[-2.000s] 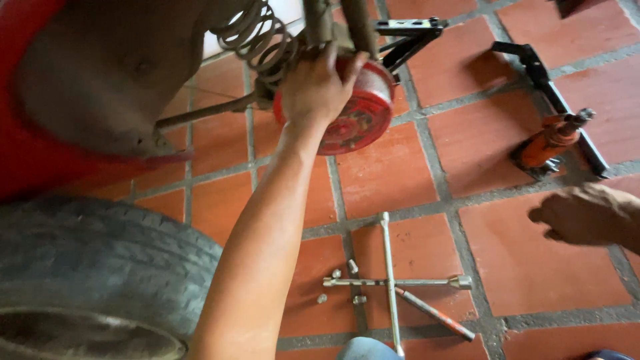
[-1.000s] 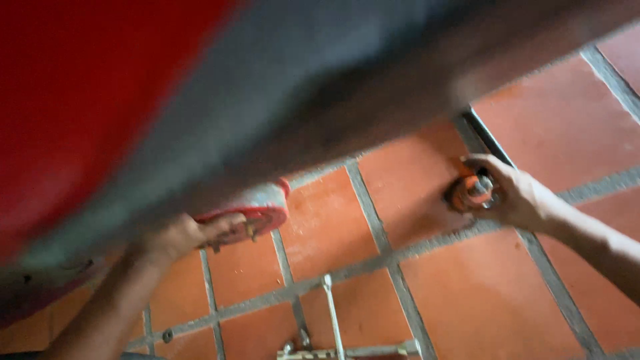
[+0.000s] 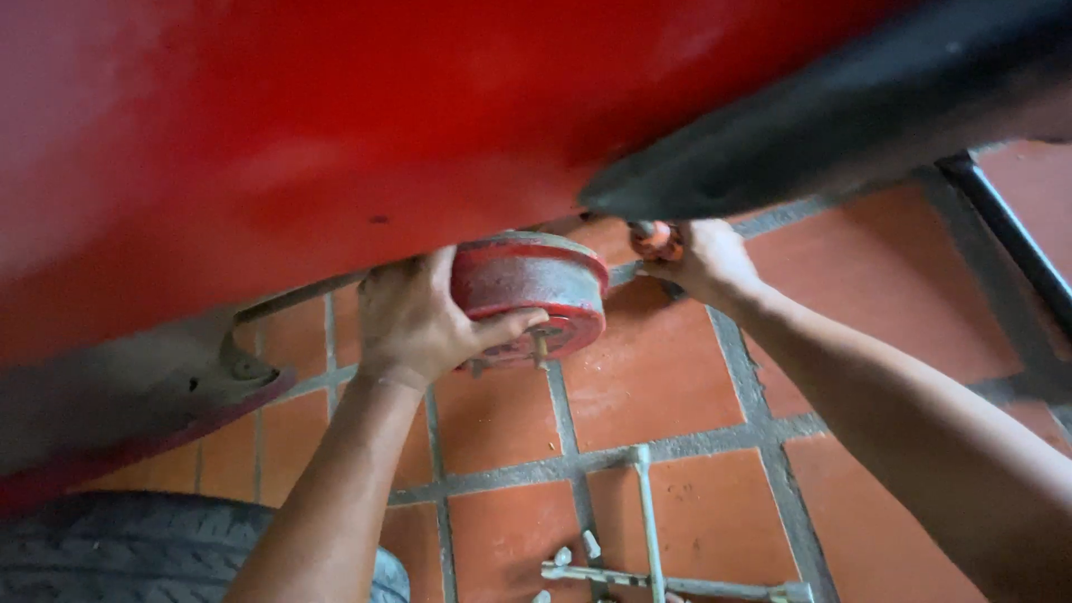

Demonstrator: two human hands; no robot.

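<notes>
My left hand (image 3: 419,322) grips the side of a red and grey brake drum (image 3: 536,289), its thumb across the drum's face beside the wheel studs (image 3: 540,347). Just right of the drum, my right hand (image 3: 708,260) is closed around an orange bottle jack (image 3: 655,240), whose metal top points toward the car's underside. The jack's lower part is largely hidden by the hand. Above both hands hangs the red car body (image 3: 377,126) with a black trim edge (image 3: 754,142).
A four-way lug wrench (image 3: 651,528) lies on the terracotta tiles (image 3: 670,377), lug nuts (image 3: 563,556) beside it. At lower left is a tire (image 3: 126,544). A black metal bar (image 3: 1009,226) lies at right. The wheel-arch edge (image 3: 167,419) hangs low at left.
My right hand, bare two seconds ago, has taken hold of the orange jack and brought it left, close to the drum. My left hand stays on the drum. The view has shifted a lot.
</notes>
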